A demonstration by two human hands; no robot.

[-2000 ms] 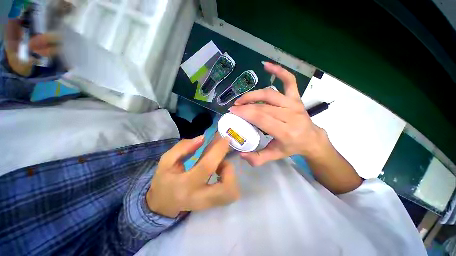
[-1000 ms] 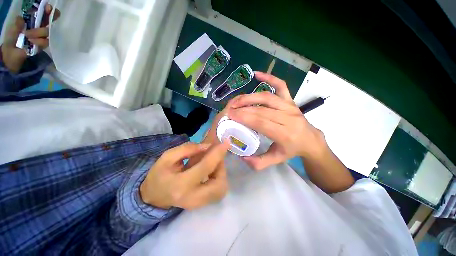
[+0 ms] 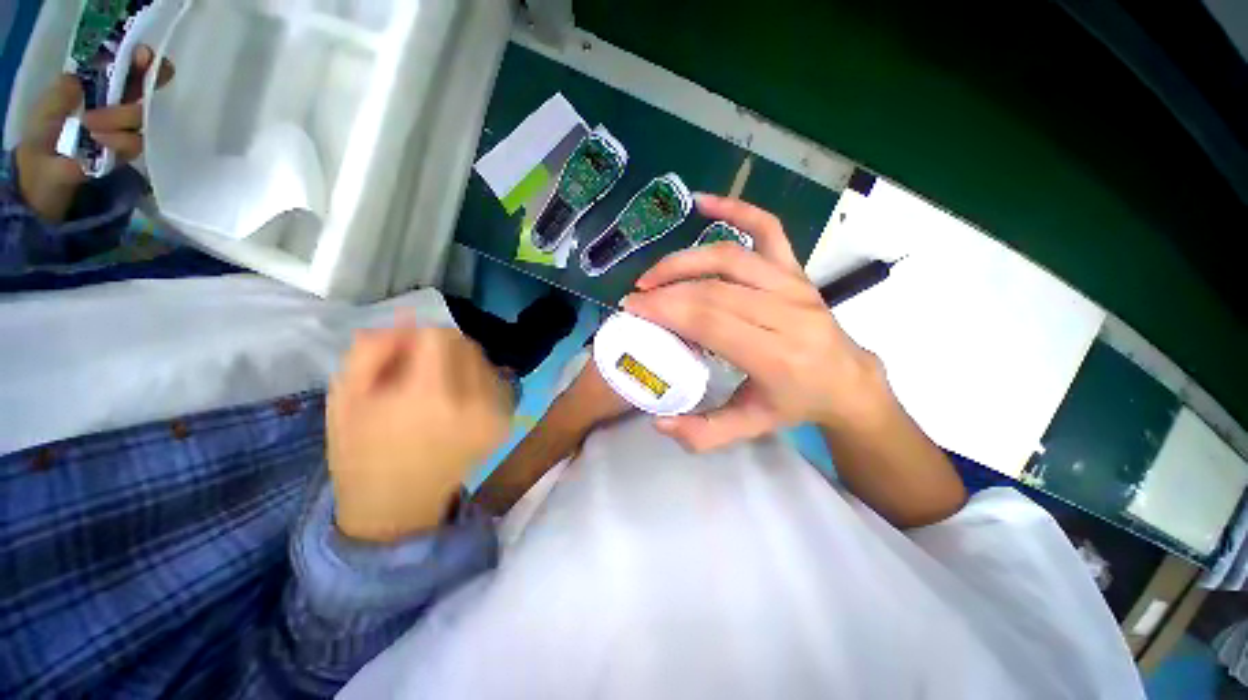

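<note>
A white handheld device with a small rectangular yellow display shows its rounded head low in front of me. My right hand holds it, with the fingers over its upper side and the thumb below. My left hand is mostly hidden behind the device's left edge; the bare forearm shows, but its fingers and grip do not. Half-assembled devices with green boards lie open on the bench; one is partly hidden behind my right fingers.
Another person's plaid-sleeved hand, blurred, is close on my left. That person's other hand holds an open device. A white tray is at the upper left. A black screwdriver lies on a white sheet. White and green papers lie under devices.
The other person's hand has moved left, away from the device's display, uncovering my left forearm. The device has tilted slightly; my right hand keeps its hold.
</note>
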